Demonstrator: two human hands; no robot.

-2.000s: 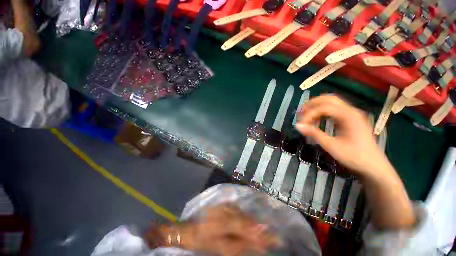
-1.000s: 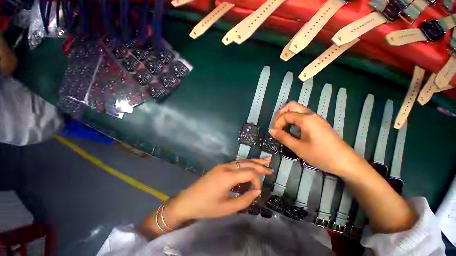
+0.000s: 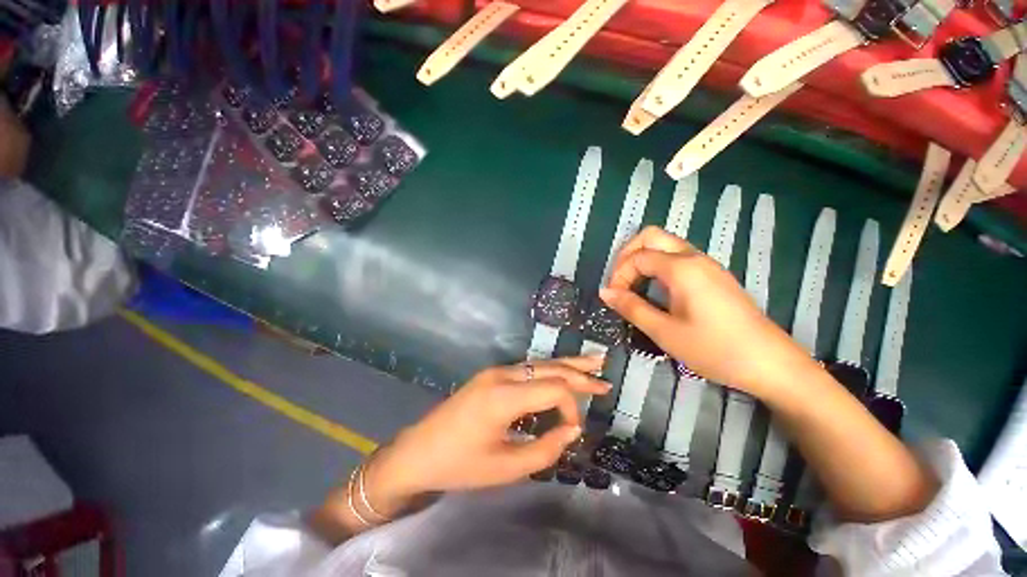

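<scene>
Several square-faced watches with pale grey-green straps lie side by side. The leftmost watch face and the second watch face look dull and printed. My right hand is over the row, thumb and forefinger together at the second face's upper edge; I cannot tell whether they pinch anything. My left hand is over the lower straps at the left, fingers bent. A film sticker sheet with dark printed squares extends from under it across the straps; the grip itself is hidden.
A pile of film sheets lies at upper left below navy straps. A red tray with beige-backed watch straps runs along the top right. Another person's sleeve is at the left edge. White paper is at right.
My left hand has risen from the bottom edge to the row, and the film sheet now shows beneath it. My right hand has moved left to the second face. The last second shows little change.
</scene>
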